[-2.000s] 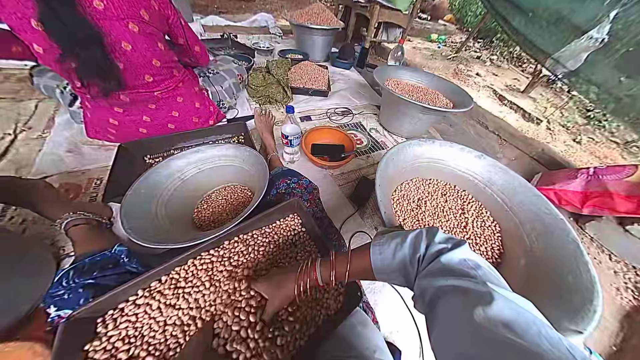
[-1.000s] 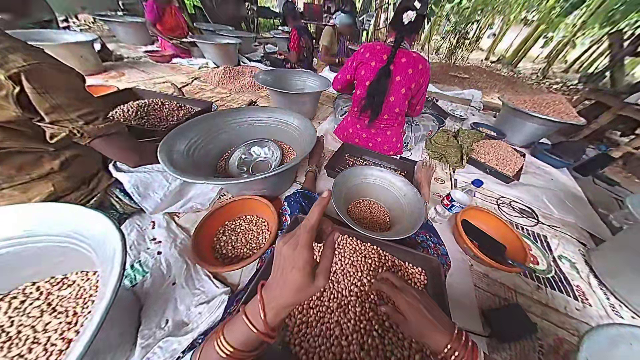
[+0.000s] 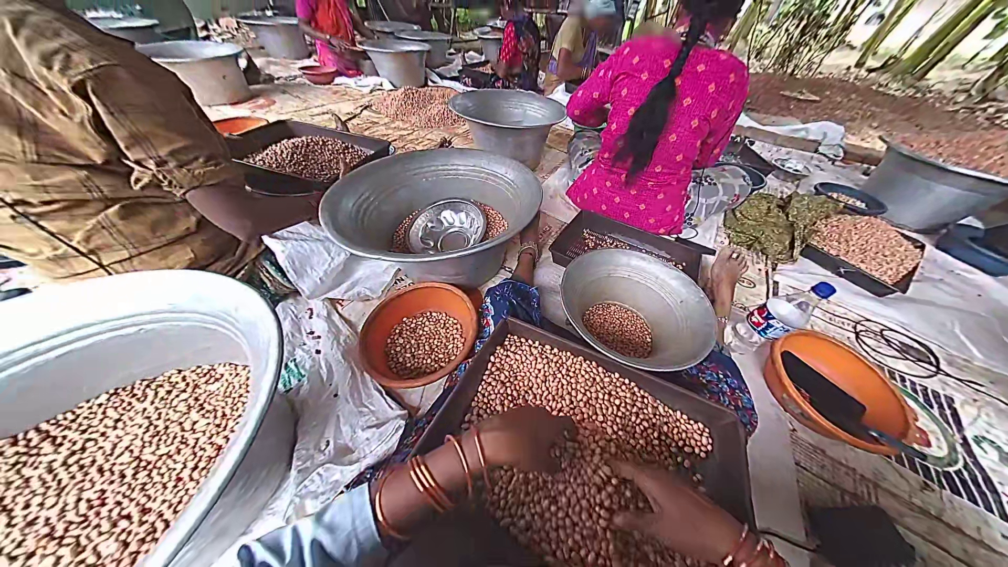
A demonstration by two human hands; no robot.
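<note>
A dark rectangular tray [image 3: 728, 465] full of brown nuts or seeds [image 3: 567, 378] lies before me, tilted in view. My left hand [image 3: 524, 441], with bangles at the wrist, is curled over the middle of the pile; whether it holds any pieces is hidden. Low in the tray at the right, my right hand [image 3: 669, 504] rests on the pile with its fingers apart. Just beyond the tray stands a metal bowl [image 3: 685, 315] with a small heap of the same pieces. An orange bowl [image 3: 465, 315] of them sits to its left.
A large metal basin [image 3: 260, 315] of pieces stands at left; another basin [image 3: 504, 181] holds a steel dish [image 3: 447, 226]. At right are a plastic bottle [image 3: 787, 311] and an orange bowl [image 3: 874, 378] with a dark object. Co-workers sit nearby, one in pink [image 3: 669, 118], one in brown [image 3: 94, 150].
The view has swung left since the oldest frame. My left hand, raised above the tray with fingers spread one second ago, has come down onto the pile.
</note>
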